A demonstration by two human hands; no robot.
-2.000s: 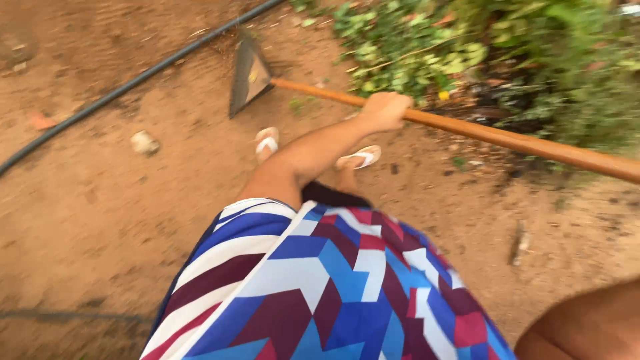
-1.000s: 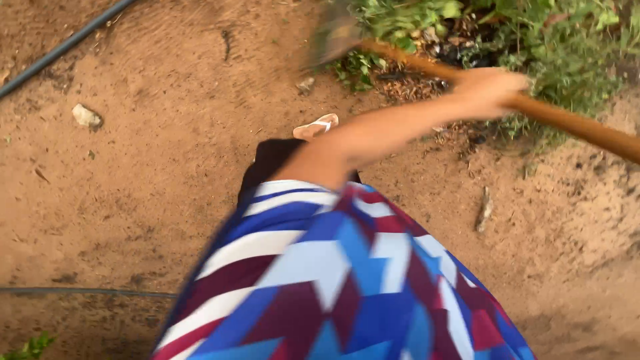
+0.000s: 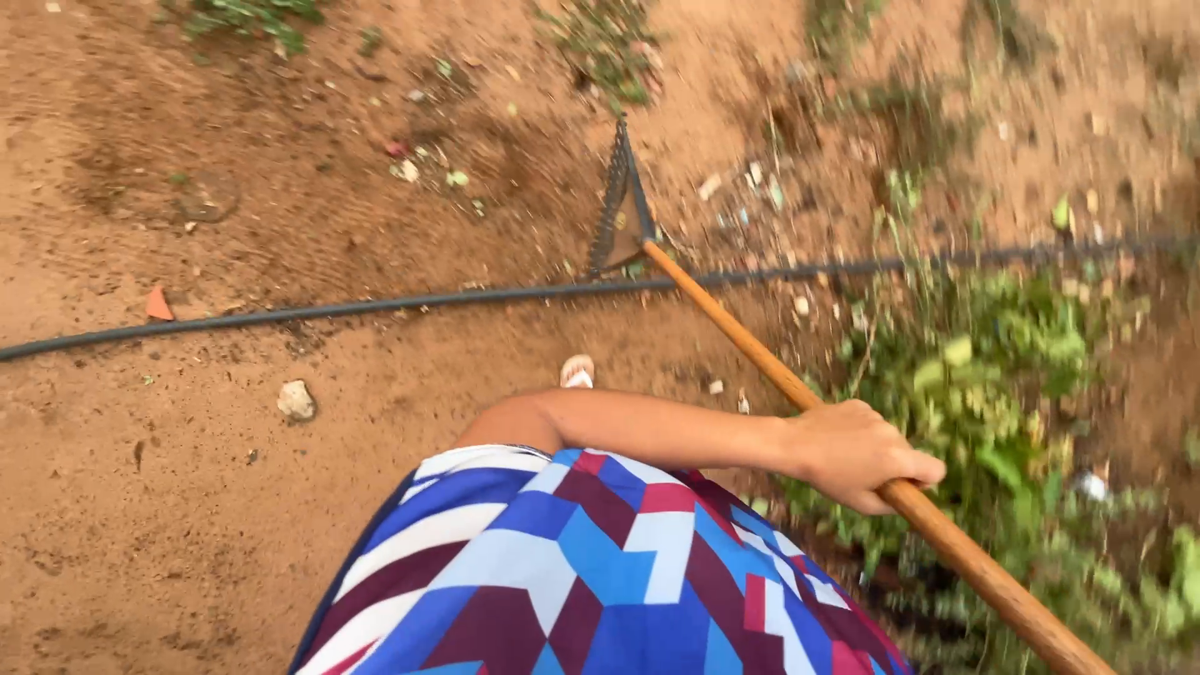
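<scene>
My left hand (image 3: pixel 858 457) is closed around the wooden handle (image 3: pixel 750 342) of a garden rake. The arm reaches across the front of my patterned shirt toward the right. From the lower right corner the handle slants up to the rake's triangular metal head (image 3: pixel 623 211), whose toothed edge faces left. That head is at the ground just beyond a dark hose (image 3: pixel 375 307), and the handle passes over the hose. My right hand is out of view.
Leafy green plants (image 3: pixel 1012 366) grow at the right, beside the handle. A pale stone (image 3: pixel 296 400) and an orange shard (image 3: pixel 158 304) lie on the reddish soil at the left. Small litter and weeds are scattered beyond the hose. A foot in a white sandal (image 3: pixel 577 371) shows near my arm.
The rake head, by the green plants one second ago, is now beyond the hose. My left hand has kept its hold on the handle. The view has shifted a lot.
</scene>
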